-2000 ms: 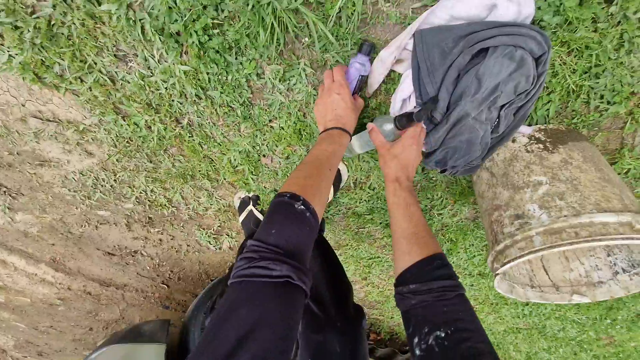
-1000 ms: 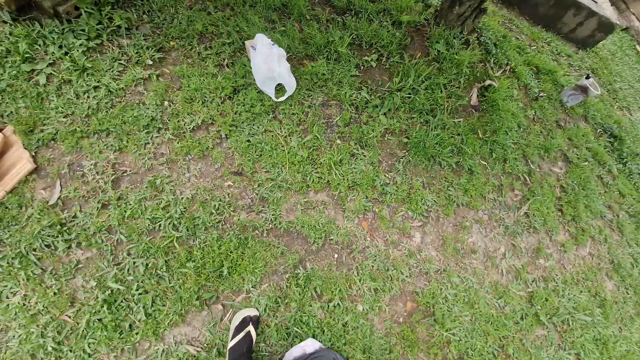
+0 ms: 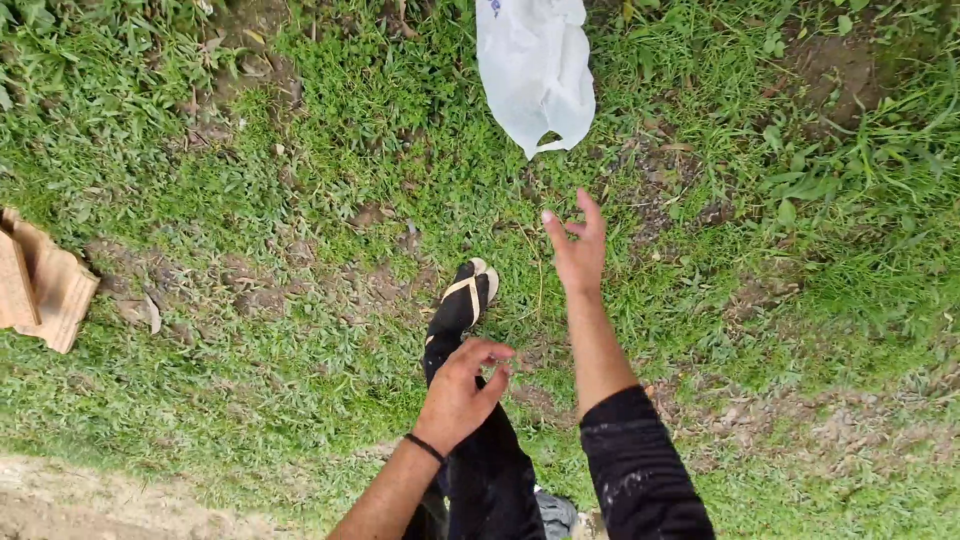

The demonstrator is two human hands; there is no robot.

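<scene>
A white plastic bag with a handle hole lies on the grass at the top centre. My right hand reaches just below it, thumb and fingers apart, touching nothing. Lower and to the left, my left hand, with a dark band at the wrist, is empty, its fingers curved and apart from the thumb. Beyond that hand is my foot in a black sock and a flip-flop with a pale strap.
Pieces of brown board lie on the grass at the left edge. Grey cloth shows partly at the bottom, beside my leg. Bare soil runs along the lower left, and patches of dirt and small stones break the grass.
Two seconds ago my hands held bottles beside a bucket with cloths; both hands are now empty. The view has moved to the white bag, which appears closer than one second ago.
</scene>
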